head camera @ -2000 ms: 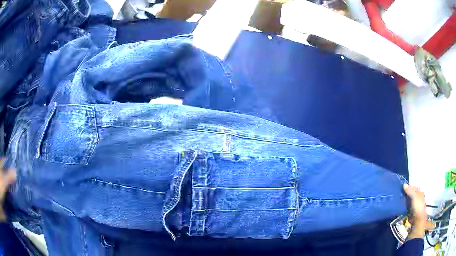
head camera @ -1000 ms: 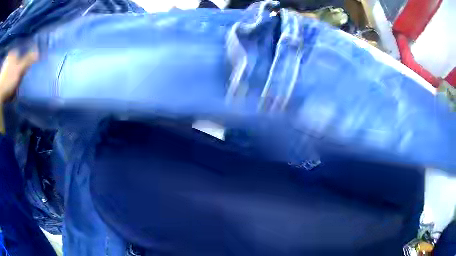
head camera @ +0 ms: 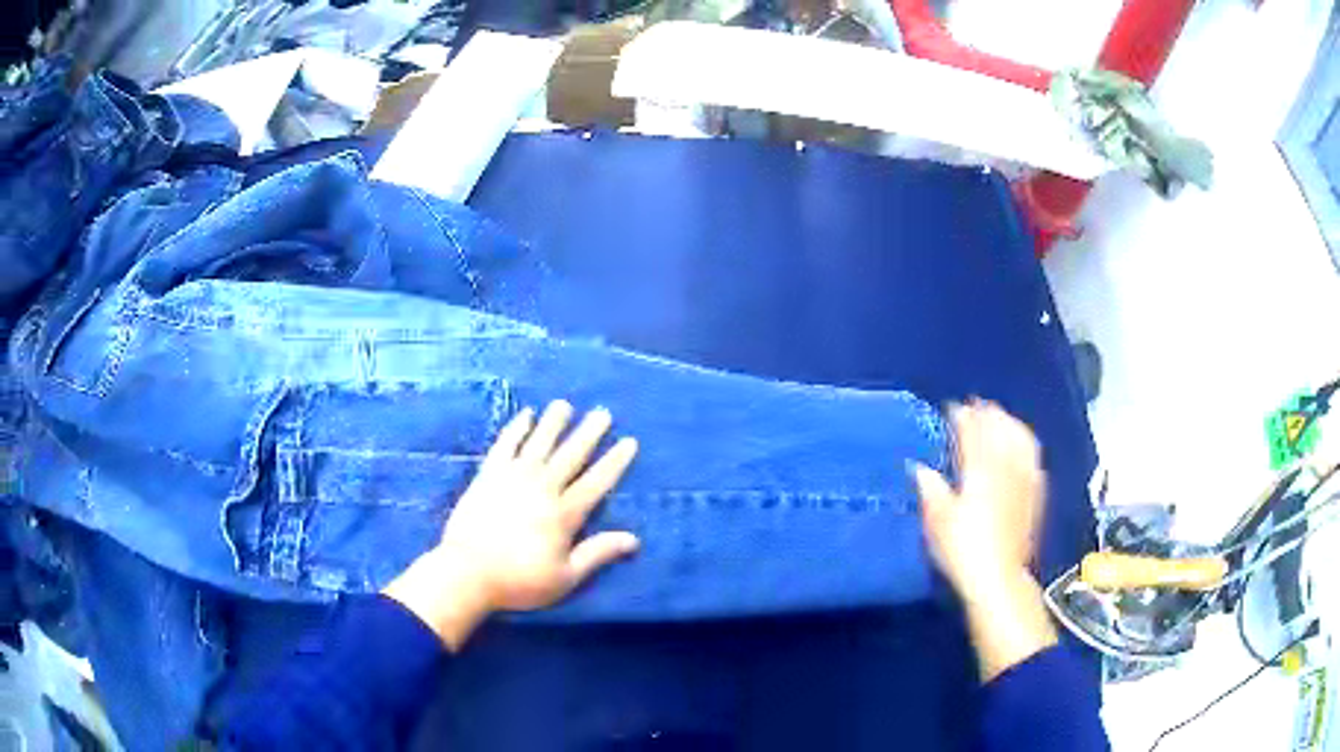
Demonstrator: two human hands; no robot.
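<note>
Blue denim cargo jeans lie with one leg flat across the navy table. The cargo pocket with its flap faces up on the leg. My left hand lies flat with spread fingers at the right end of the cargo pocket. My right hand is at the leg hem, thumb on the denim; it is slightly blurred and its grip is unclear. The jeans' upper part and other leg are bunched at the left.
A steam iron with an orange-yellow handle sits beyond the table's right edge, with cables near it. White boards line the table's far edge. A grey-green rag is at the far right corner. A denim pile is at far left.
The leg was lifted and swung in a blur, and now lies flat. My left hand has moved from the far left onto the leg. My right hand has come back into view at the hem.
</note>
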